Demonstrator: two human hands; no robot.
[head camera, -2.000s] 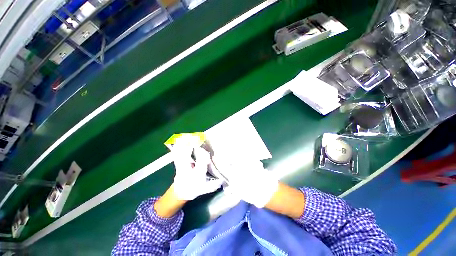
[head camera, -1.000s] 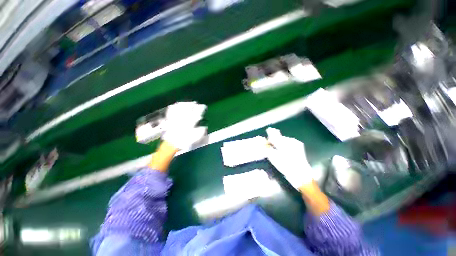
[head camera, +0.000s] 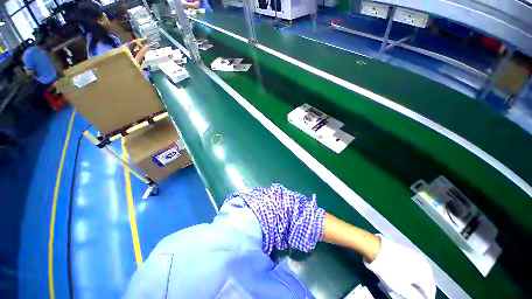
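Observation:
My left hand (head camera: 404, 271), in a white glove, is at the lower right, over the bench beside the pale rail. Its fingertips are close to the bottom edge and it is unclear whether they hold anything. A white piece (head camera: 359, 292) is partly visible at the bottom edge, left of the glove. My right hand is out of the picture. A product pack (head camera: 458, 216) lies on the green belt beyond the rail, up and right of my left hand. Another pack (head camera: 319, 127) lies on the belt near the middle.
A further pack (head camera: 230, 65) is farther up the belt. White packs (head camera: 169, 62) are heaped on the bench's far end. A carton trolley with a large carton (head camera: 111, 90) stands left of the bench. A person (head camera: 100, 38) is behind it. A thin ring (head camera: 217, 139) lies on the bench.
The view has swung left, bringing the trolley and people into sight. The heap of clear packs and my right hand have left the picture. My left hand is no longer at the pack on the belt.

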